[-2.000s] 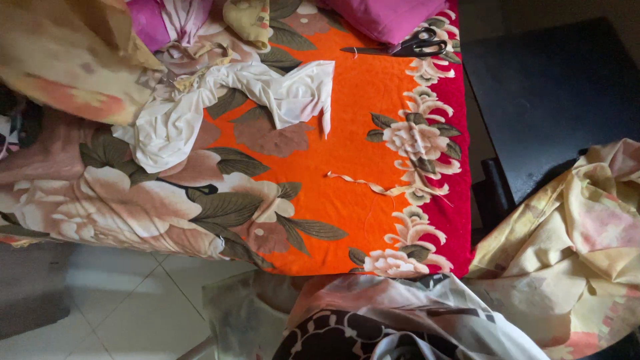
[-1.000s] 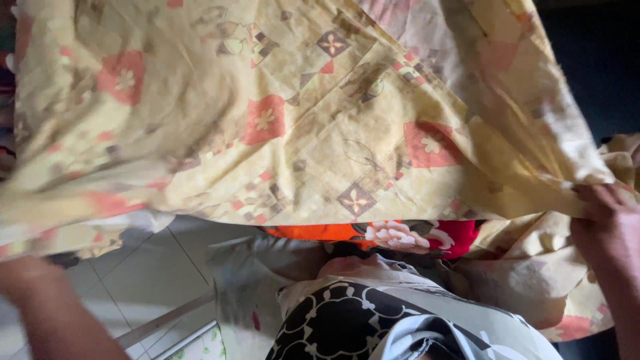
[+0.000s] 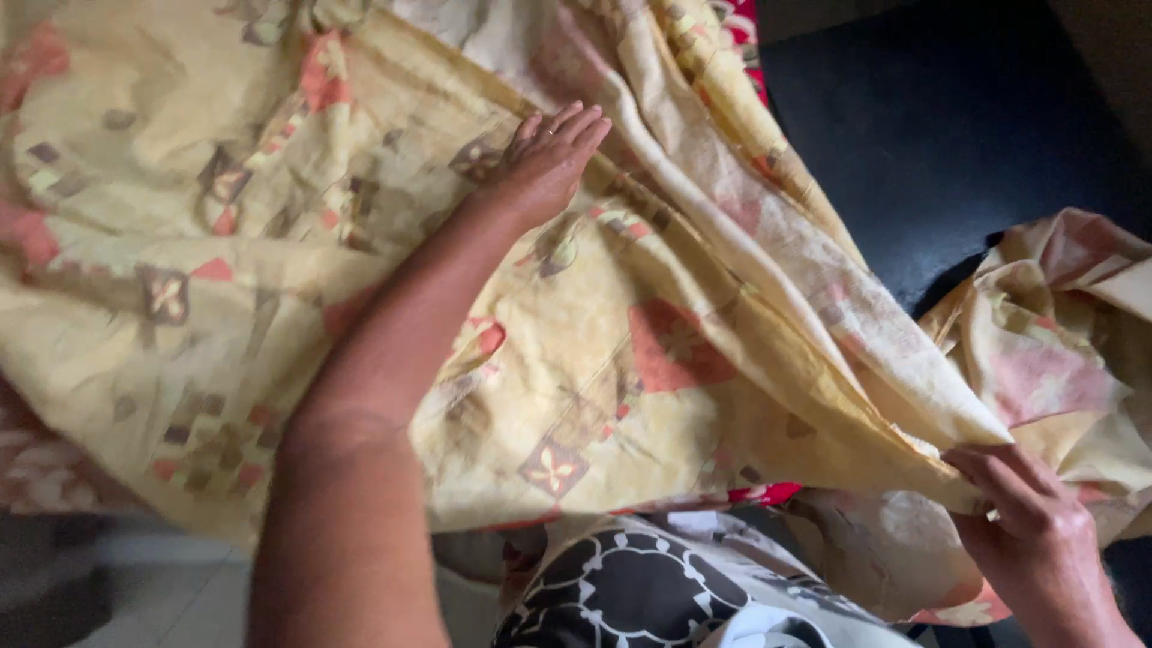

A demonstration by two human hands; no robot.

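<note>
A large cream patterned cloth with coral and brown motifs lies spread over most of the view, a long seam and folds running diagonally down its right part. My left hand rests flat on the cloth beside the seam near the upper middle, palm down, its fingers extended, holding nothing. At the lower right my right hand pinches the cloth's corner, where the folded edges meet. Whatever lies beneath the cloth is mostly hidden.
A dark flat surface stands at the upper right. More patterned cloth is bunched below it. A red floral blanket edge shows under the cloth. Tiled floor lies at the lower left, and my black-and-white clothing at the bottom.
The patterned cloth, held up by both hands a second ago, now lies spread over the orange floral blanket. My left hand has let go of its edge and moved inward, onto the cloth.
</note>
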